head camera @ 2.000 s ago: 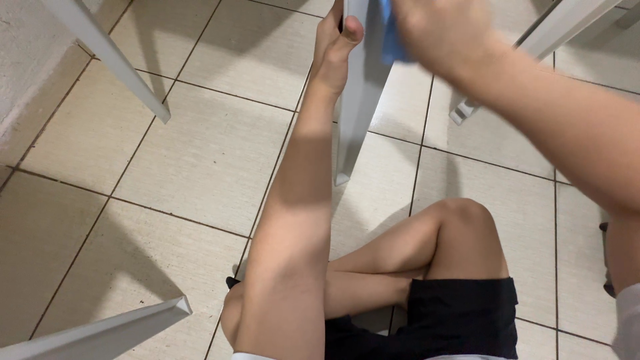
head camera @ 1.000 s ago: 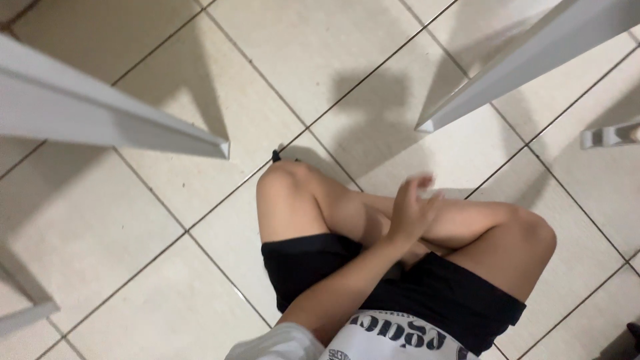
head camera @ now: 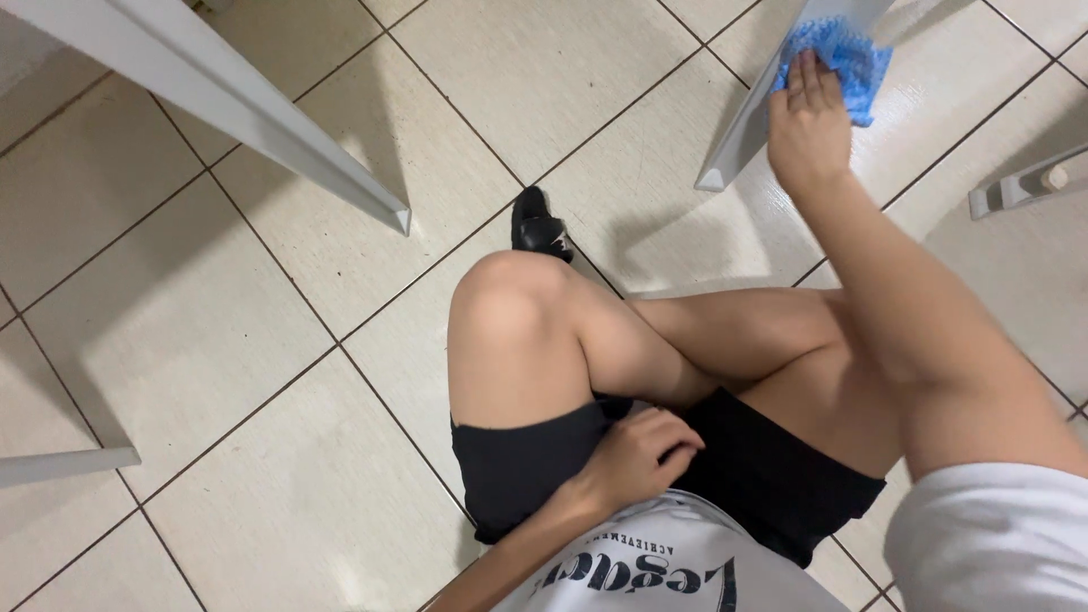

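At the upper right, my right hand (head camera: 810, 127) presses a blue cloth (head camera: 854, 72) against a white furniture leg (head camera: 739, 140), its fingers laid flat over the cloth. The leg tapers down to the tiled floor. My left hand (head camera: 643, 455) rests in my lap on the black shorts (head camera: 531, 463), fingers loosely curled and holding nothing that shows. My legs are crossed on the floor.
Another tapered white leg (head camera: 314, 153) comes down at the upper left, and the end of a pale bar (head camera: 72, 466) shows at the left edge. A further white leg with a round fitting (head camera: 1011, 194) is at the right. A black slide sandal (head camera: 537, 225) lies by my knee.
Two seconds ago my left hand was up at a white leg; now it is in my lap. My right hand, out of view one second ago, is back in view with the blue cloth.
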